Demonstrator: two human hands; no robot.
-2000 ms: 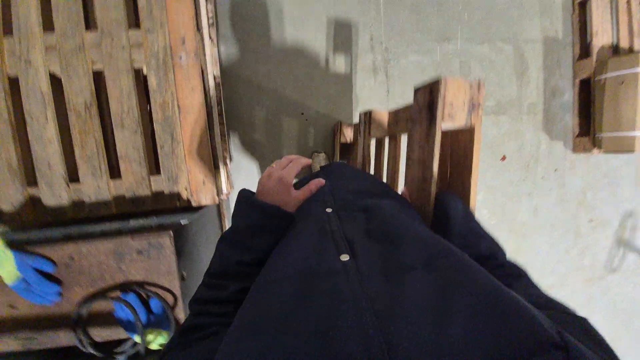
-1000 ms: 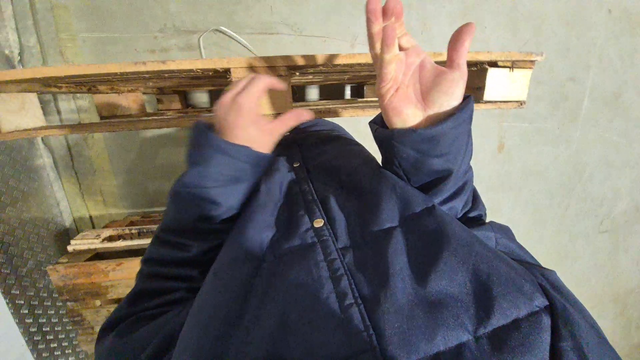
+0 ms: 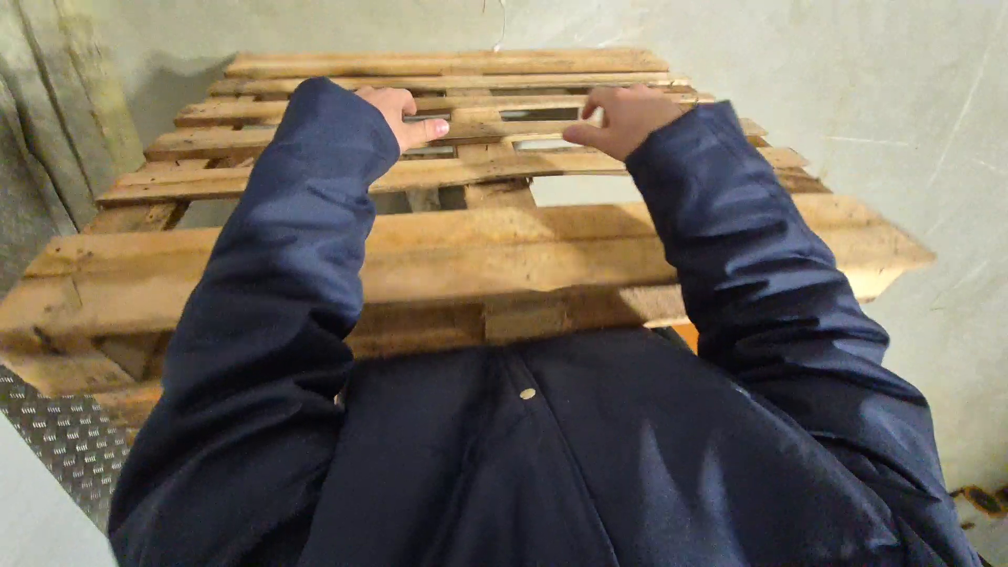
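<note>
A wooden pallet (image 3: 504,260) spans the view, its near edge against the front of my dark blue jacket and its slats running left to right. My left hand (image 3: 402,118) is at the far slats, left of the middle, with the thumb pointing right and the fingers curled. Level with it, my right hand (image 3: 626,118) is at the same slats on the right, its thumb pointing left and apart from the bent fingers. Whether either hand grips a slat or only rests there cannot be told, as the fingertips are partly hidden.
Grey concrete floor (image 3: 890,102) shows around the pallet and through its gaps. A metal tread plate (image 3: 67,441) lies at the lower left. An orange thing (image 3: 687,337) shows in part under the pallet's near edge, beside my right sleeve. Dark debris (image 3: 984,500) is at the lower right.
One second ago the pallet stood nearly edge-on with my right hand raised open; now its slatted face is spread before me, and both arms reach out over it.
</note>
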